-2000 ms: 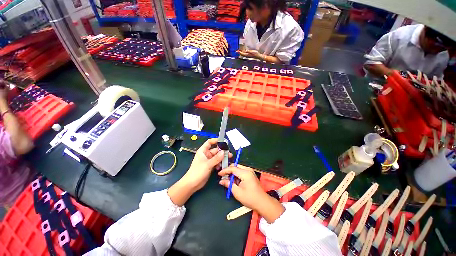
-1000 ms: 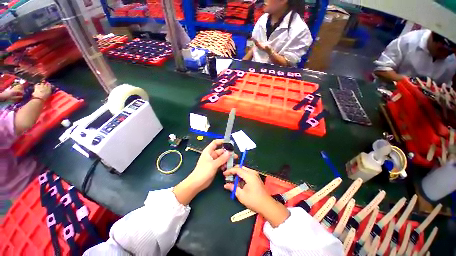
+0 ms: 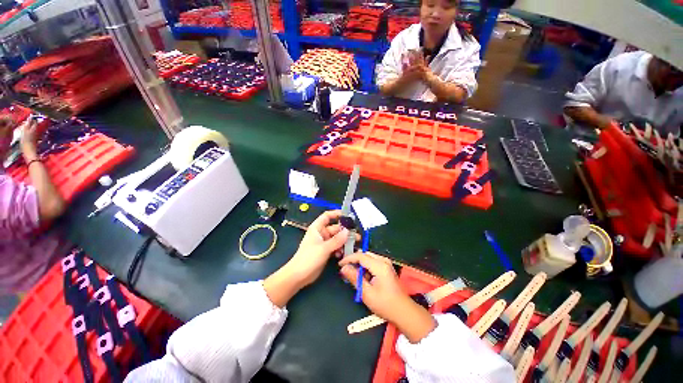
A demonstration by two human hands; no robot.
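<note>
A wristwatch with a flat grey strap (image 3: pixel 351 191) is held upright in front of me; its small dark case (image 3: pixel 347 222) is at my left fingers. My left hand (image 3: pixel 323 238) grips the watch at the case. My right hand (image 3: pixel 372 278) holds a thin blue tool (image 3: pixel 362 269) and its fingertips are at the lower strap. The fingers hide part of the lower strap, and the tool's exact contact with it cannot be told.
Beige-strap watches (image 3: pixel 518 322) fill a red tray at lower right. A tape dispenser (image 3: pixel 183 196) and yellow ring (image 3: pixel 257 241) are left. A red-orange tray (image 3: pixel 408 149) lies beyond. A bottle (image 3: pixel 549 256) and another blue tool (image 3: pixel 497 250) are right. Co-workers sit around.
The whole view has shifted, so the bench things sit farther right. My hands keep nearly the same hold on the watch and tool. The co-worker opposite now faces forward with hands together.
</note>
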